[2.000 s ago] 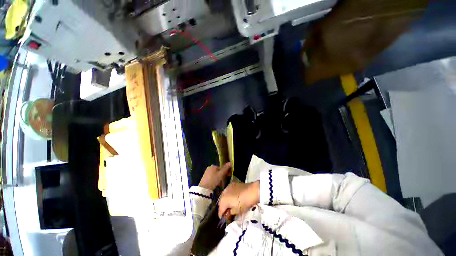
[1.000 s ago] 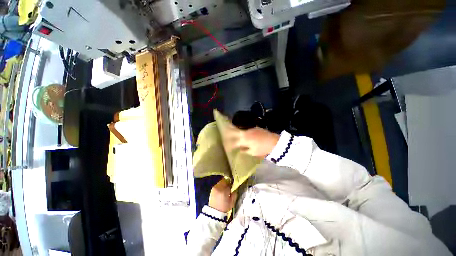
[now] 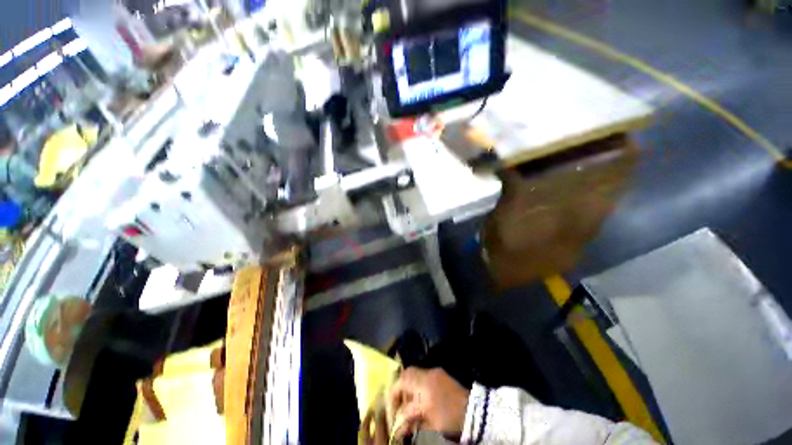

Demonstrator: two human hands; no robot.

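My right hand [image 3: 432, 401] is low in the middle, its fingers closed on a yellow piece [image 3: 368, 372] that stands up from it. Skin at the bottom edge beside the piece may be fingertips of my left hand; blur and the picture's edge hide the rest. The amber sewing template [image 3: 244, 348] lies on the clamp arm [image 3: 283, 365], left of my hands and apart from them. Left of it lies a stack of yellow pieces [image 3: 184, 393] with brown ends.
The white machine head [image 3: 195, 213] is beyond the template. A lit control screen [image 3: 445, 61] is at the top. A round green-rimmed fan [image 3: 59, 328] is at left. A brown box [image 3: 556, 209] is under a pale table [image 3: 564, 100]. A grey-white surface [image 3: 703, 339] is at right.
The view has tilted up, bringing the screen and pale table into sight. The opened yellow piece is now narrower in view, still in my right hand. My left hand has mostly left the picture.
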